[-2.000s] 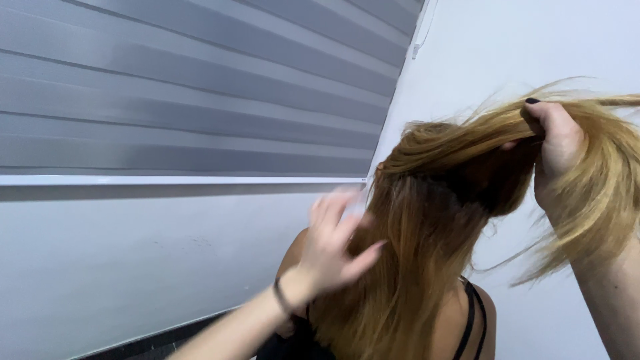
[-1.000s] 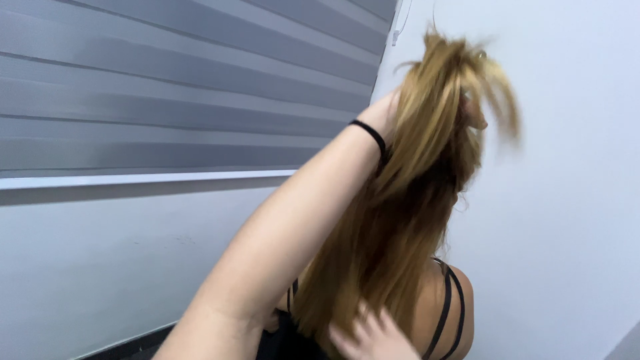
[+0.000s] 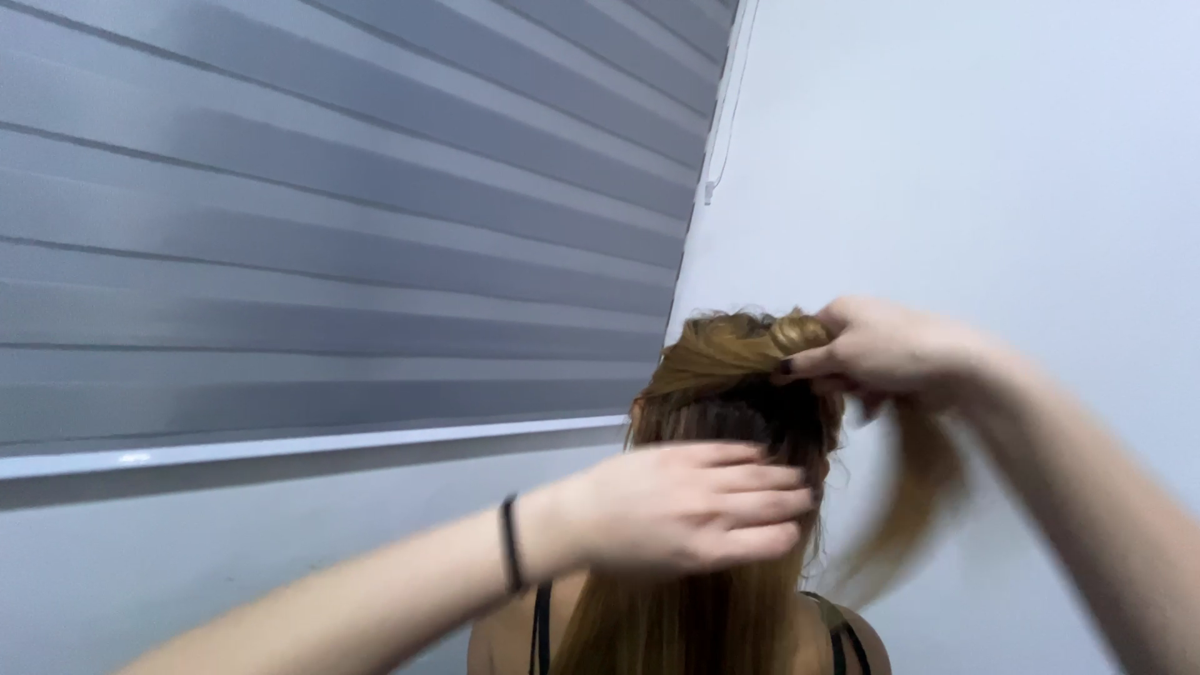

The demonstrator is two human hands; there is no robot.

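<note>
A person with long blond-brown hair (image 3: pixel 689 614) faces away from me. My right hand (image 3: pixel 872 352) grips a twisted upper section of hair (image 3: pixel 731 352) at the back of the head, and a loose blurred tail of it (image 3: pixel 905 506) hangs below my wrist. Darker hair (image 3: pixel 750 417) shows beneath the raised section. My left hand (image 3: pixel 703 511), with a black hair tie (image 3: pixel 511 544) around its wrist, is in front of the lower hair with its fingers pointing right. Whether those fingers touch the hair is not clear.
A grey striped roller blind (image 3: pixel 375 216) covers the left side, with a white bottom rail (image 3: pixel 309 442). Its thin cord (image 3: pixel 731 122) hangs beside the white wall (image 3: pixel 984 169). The person's shoulders (image 3: pixel 848 633) bear dark straps.
The upper hair was drawn out to the right two seconds ago and held up high one second ago; now it is twisted against the head. My left hand has come down from the top.
</note>
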